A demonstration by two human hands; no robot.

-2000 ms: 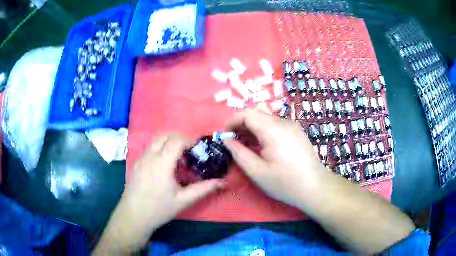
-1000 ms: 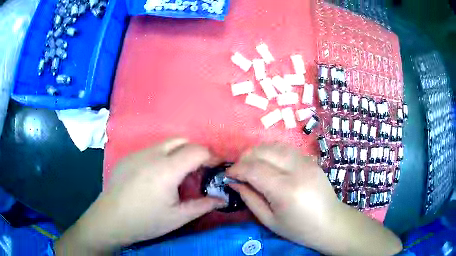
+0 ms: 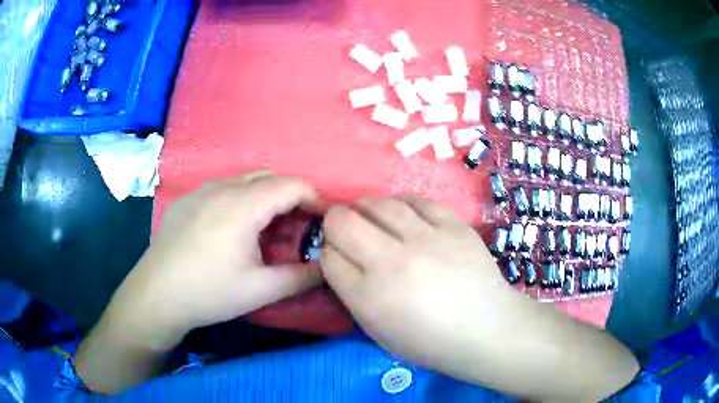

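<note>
My left hand [image 3: 229, 244] curls around the left side of a black round holder [image 3: 312, 239] near the mat's front edge. My right hand [image 3: 402, 268] covers the holder's right side, fingers bent down against it. Only a dark glossy strip with a pale patch shows between the hands. Whether a small part is in my right fingertips is hidden. A loose pile of white sleeves [image 3: 435, 112] lies beyond my hands on the mat. One silver-black unit [image 3: 477, 153] lies at the pile's right edge, beside the clear blister tray.
The red-pink mat [image 3: 252, 102] bears the clear blister tray [image 3: 552, 79], partly filled with silver-black units. A large blue bin [image 3: 146, 71] with silver cylinders is far left, a white tissue [image 3: 130, 164] below it. A second blister tray [image 3: 690, 189] lies at the far right.
The view has shifted down, and the smaller blue bin's contents have left the picture. My right hand has moved left over the holder and now hides most of it. My left hand stays around it.
</note>
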